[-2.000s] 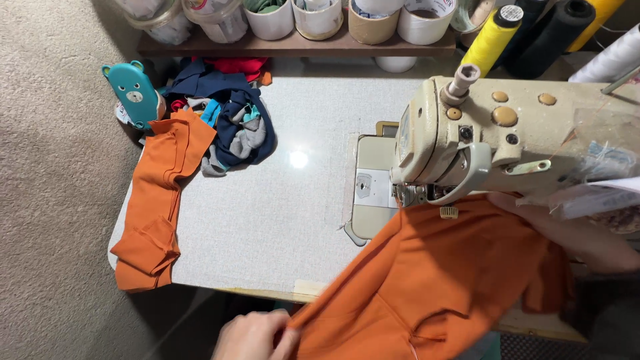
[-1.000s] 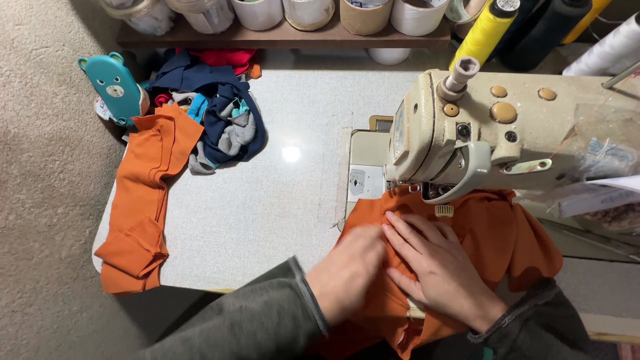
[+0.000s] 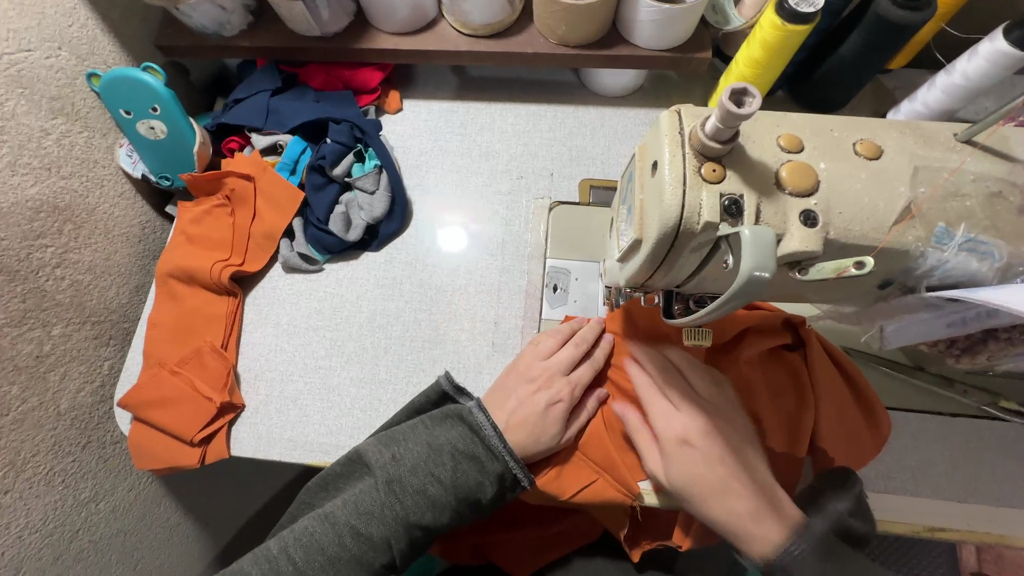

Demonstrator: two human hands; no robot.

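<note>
Orange fabric [image 3: 760,384] lies bunched at the head of a beige sewing machine [image 3: 800,192], with its upper edge by the presser foot [image 3: 620,298]. My left hand [image 3: 552,388] rests flat on the fabric's left edge, just below the needle area, fingers close together and pointing up and right. To its right, my right hand [image 3: 688,432], slightly blurred, lies over the same fabric with its fingers towards the machine. Neither hand visibly pinches the cloth. The needle tip is hidden behind the machine head. Part of the fabric hangs over the table's front edge.
Folded orange fabric pieces [image 3: 200,296] lie along the left table edge, beside a teal bear-shaped case [image 3: 148,120] and a heap of navy, grey and red scraps [image 3: 320,176]. A brown shelf [image 3: 432,44] with tubs spans the back. Thread cones [image 3: 764,48] stand behind the machine.
Two seconds ago my left hand was at the table's front edge and my right beside the machine; both now lie on the orange fabric below the presser foot. The fabric is more bunched.
</note>
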